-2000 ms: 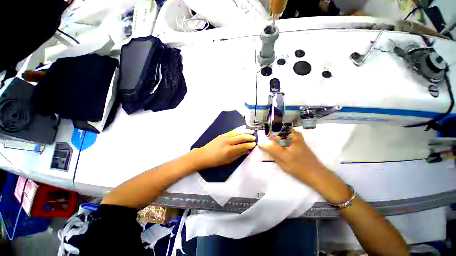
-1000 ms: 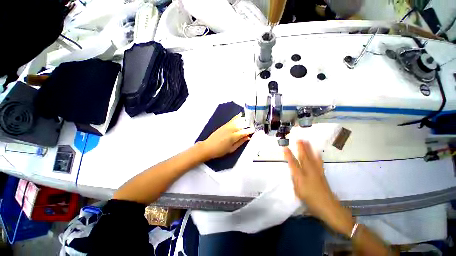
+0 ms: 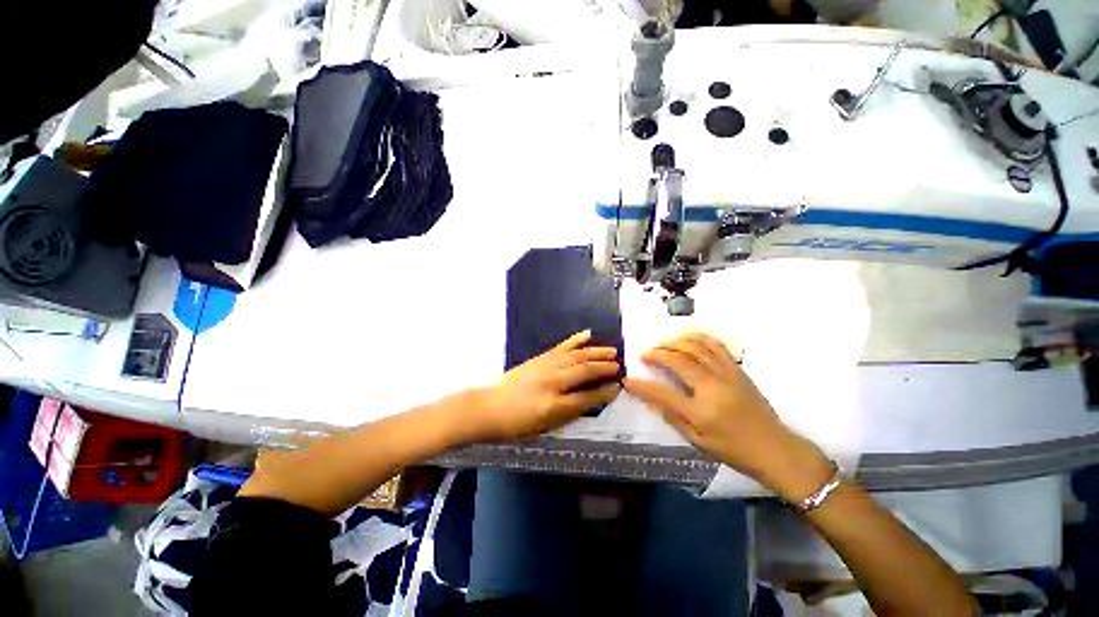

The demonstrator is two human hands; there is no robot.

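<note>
A dark cut panel (image 3: 560, 299) lies flat just left of the needle area, its long edge along the machine head. My left hand (image 3: 557, 388) lies on the panel's lower part, fingers pointing right. My right hand (image 3: 711, 392) rests on the white backing strip (image 3: 795, 350), its fingertips near the panel's right edge and close to my left fingertips. The presser foot area (image 3: 627, 275) is at the panel's upper right corner; the needle is too small to tell. The white sewing machine head (image 3: 868, 181) with a blue stripe is above my hands.
A fanned panel stack (image 3: 362, 157) stands at the upper left, with a larger black pile (image 3: 193, 187) beside it. A dark grey coiled device (image 3: 54, 253) is at the far left. A measuring strip (image 3: 603, 460) runs along the table's front edge. A red crate (image 3: 121, 458) is below left.
The panel has turned from slanted to nearly straight. My left hand has moved down along it. My right hand, lifted away one second ago, is now beside it, and the white strip spreads right under that hand.
</note>
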